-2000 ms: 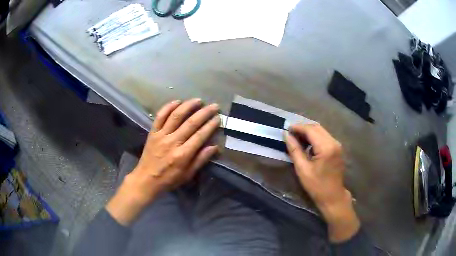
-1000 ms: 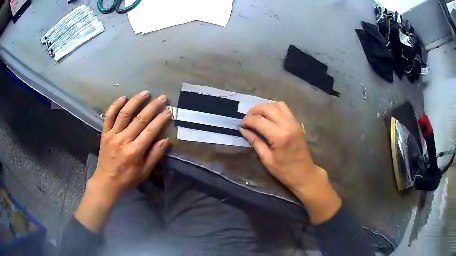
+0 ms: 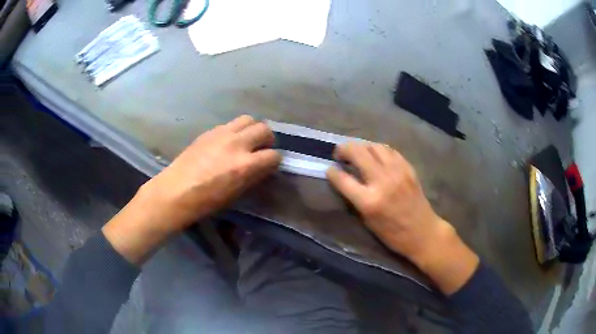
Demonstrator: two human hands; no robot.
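A white interfacing piece [image 3: 306, 164] lies near the table's front edge with a black fabric piece [image 3: 304, 145] on it. White shows above and below the black strip. The lower white edge looks folded up. My left hand [image 3: 225, 160] pinches the left end of the pieces between thumb and fingers. My right hand [image 3: 379, 186] pinches the right end in the same way. The fingers hide both ends. The pressing template cannot be made out.
Folded strips [image 3: 117, 50] lie at the upper left, beside green-handled scissors [image 3: 171, 10] and white sheets [image 3: 261, 26]. Black cut pieces [image 3: 428, 104] lie right of centre. Black bundles [image 3: 532, 72] lie at the far right. The iron [image 3: 547, 212] stands at the right edge.
My left hand has gone from lying flat at the template's end to pinching the cloth. The white piece's lower edge has come up, and the pale template strip no longer shows.
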